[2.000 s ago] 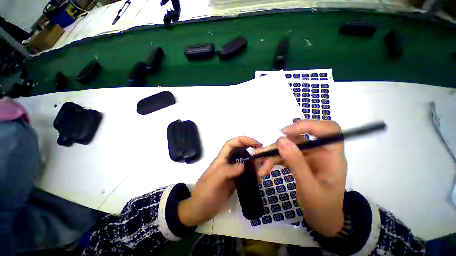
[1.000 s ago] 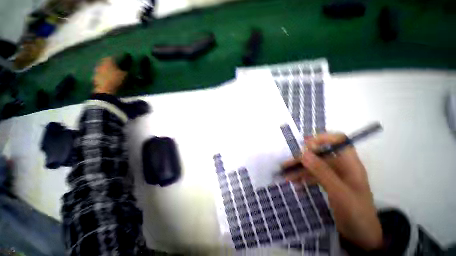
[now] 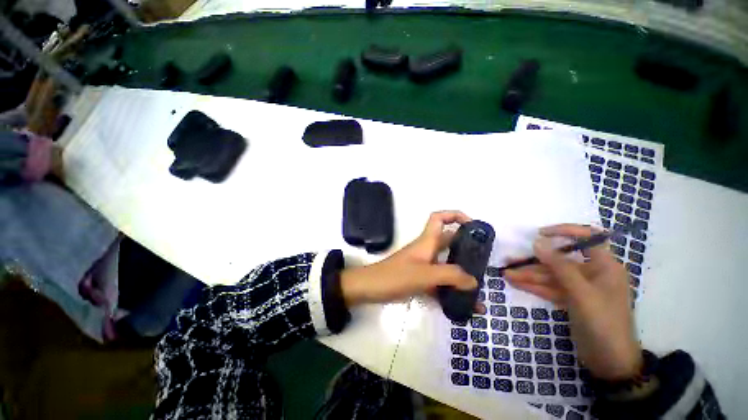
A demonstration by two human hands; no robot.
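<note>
My left hand holds a black oblong housing over the left edge of the label sheet, one end tilted up; a small dark mark shows near its upper end. My right hand holds black fine-tip tweezers like a pen, the tip pointing left, close to the housing's right side and over the sheet. The label sheet has rows of dark labels and lies under both hands. A second label sheet lies behind it, partly covered.
Paired black pieces stand left of my left hand and farther left. A flat black oblong lies behind them. Single housings are scattered on the green belt. A person's pink cuff shows at far left.
My left hand has come back from the belt at left to the label sheet, now with a housing in it. My right hand still holds the tweezers. The view has shifted.
</note>
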